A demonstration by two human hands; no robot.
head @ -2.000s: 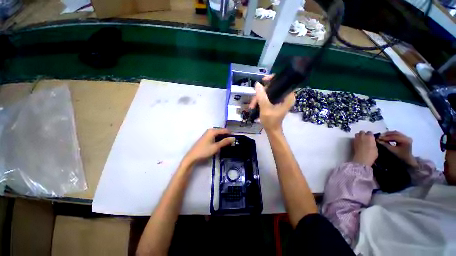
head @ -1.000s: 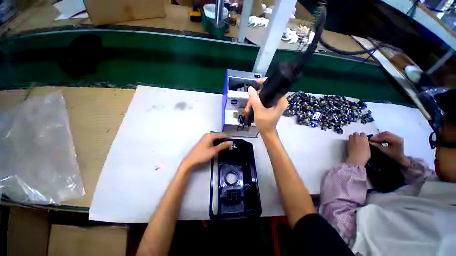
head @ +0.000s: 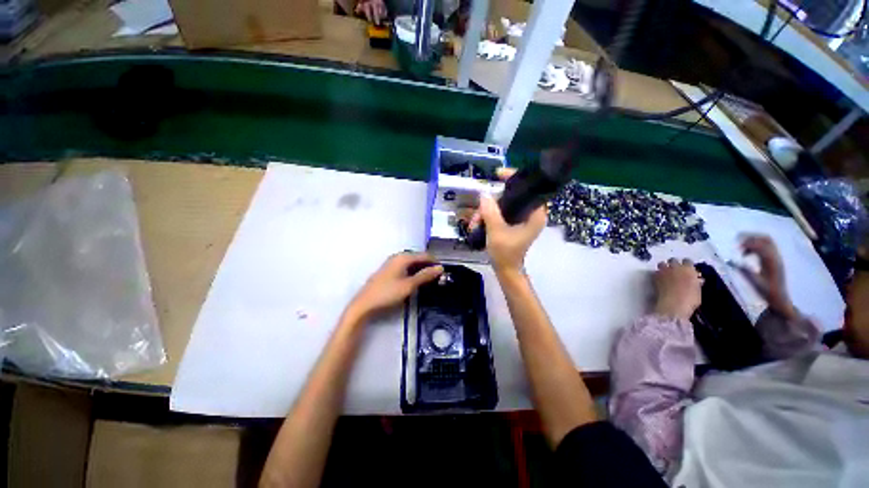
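A black open device housing (head: 448,343) with a pale round spot inside lies upright on the white sheet (head: 276,286). My left hand (head: 394,284) rests on its top left corner, thumb over the top end at a small bright part. My right hand (head: 508,227) is closed around the black electric screwdriver (head: 539,181). The screwdriver is tilted, its lower end down at the front of the blue-and-silver screw feeder (head: 463,202), just beyond the housing. Its tip is blurred; I cannot tell whether it holds a screw.
A heap of small metal-and-black components (head: 624,217) lies right of the feeder. A neighbour's hands (head: 678,286) are at a black housing (head: 726,319) at right. A clear plastic bag (head: 76,276) lies left. A white post (head: 530,76) and green belt (head: 286,110) stand beyond.
The screwdriver leans over further and its upper end is lower, while its tip stays at the feeder. My left hand stays on the housing. The neighbour's right-side hand has lifted off the black housing.
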